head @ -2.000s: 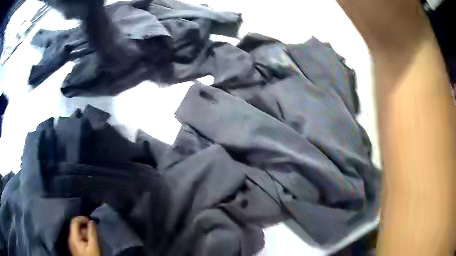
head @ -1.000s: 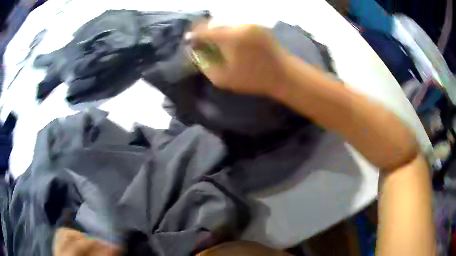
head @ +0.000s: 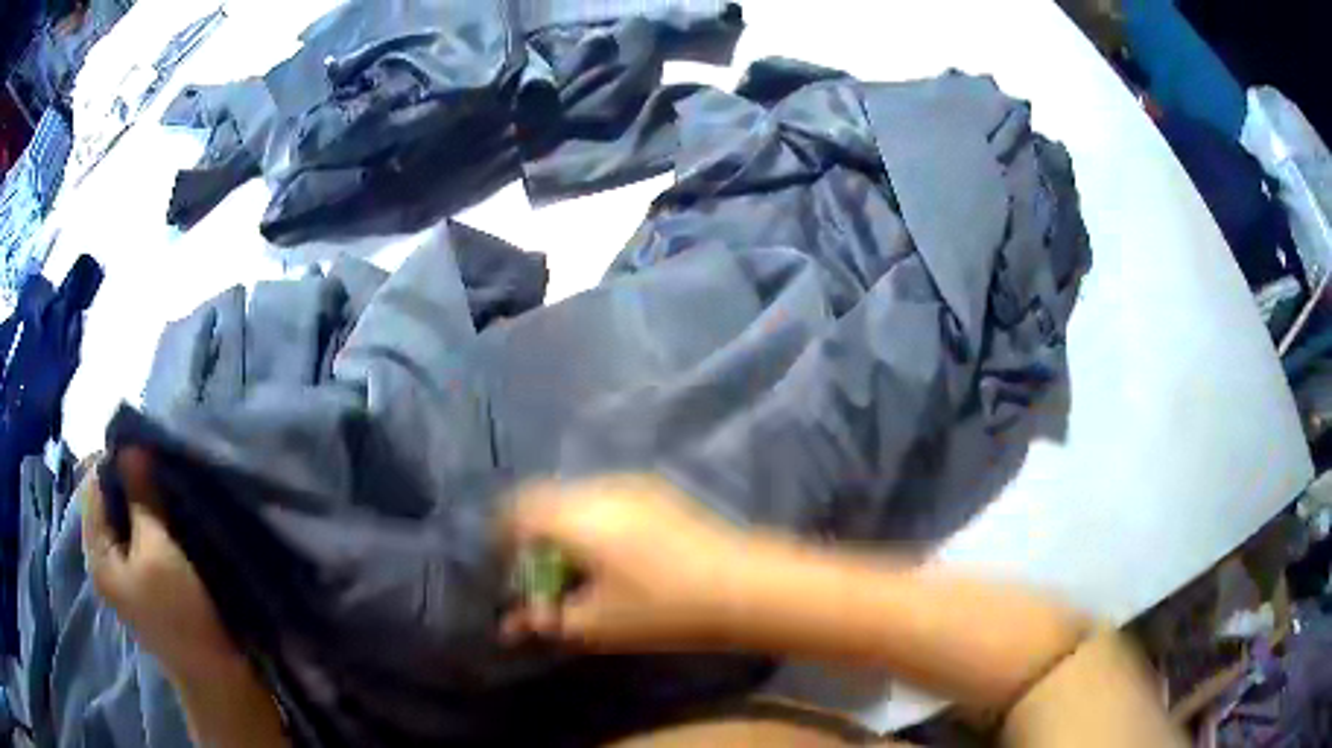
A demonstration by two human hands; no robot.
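Observation:
A grey garment [head: 365,541] lies crumpled at the near left of the white table. My left hand [head: 154,577] is at the lower left and grips a dark edge of it, holding it raised. My right hand [head: 628,563] is blurred and curled over the garment at the lower middle, with a small yellow-green object [head: 545,573] in it that looks like the handle of thread snips. The blades cannot be made out. Whether my right fingers also pinch cloth is unclear.
More grey garments lie in a heap [head: 935,219] at the right and another heap [head: 424,102] at the far side. A navy garment [head: 37,351] hangs at the left edge. The white tabletop [head: 1169,336] curves along the right, with cluttered items beyond its edge.
My right hand has come from the far middle down to the near garment. My left hand has moved up and lifts a dark edge. Grey cloth now covers the pale area at the near right.

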